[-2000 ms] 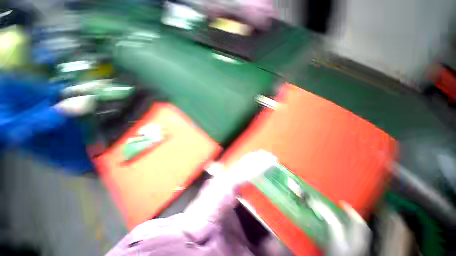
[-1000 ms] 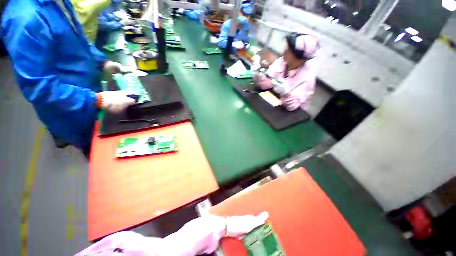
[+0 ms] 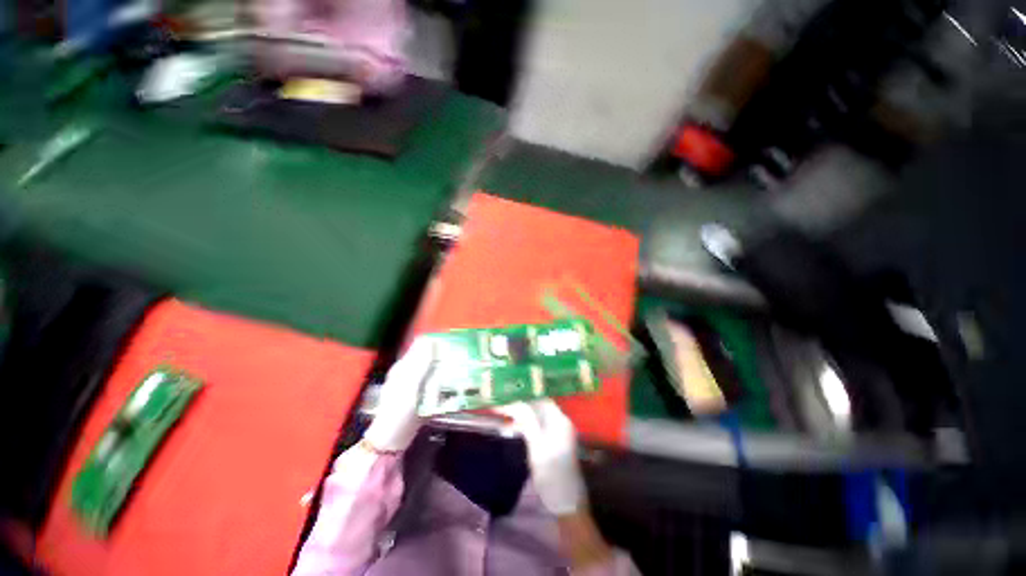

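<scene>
A green circuit board (image 3: 512,362) with white and dark parts is held level over the near part of the red mat (image 3: 540,242). My left hand (image 3: 399,399), in a white glove, grips the board's left end. My right hand (image 3: 551,444), also white-gloved, holds its near edge right of the middle; the fingers under the board are hidden. A pale-green thin shape (image 3: 591,321), blurred, shows on the red mat behind the board's right end; I cannot tell exactly what it is.
A second red mat (image 3: 253,439) at the left bears another green board (image 3: 133,450). A black box with a pinkish-tan strip (image 3: 689,366) is right of my mat. A person in pink (image 3: 332,39) sits beyond a dark pad (image 3: 360,124). A metal rail (image 3: 776,447) runs at the right.
The view has swung right and down. The board, cut off by the lower edge a second ago, now shows whole in both hands. The black box and rail have come into view at the right.
</scene>
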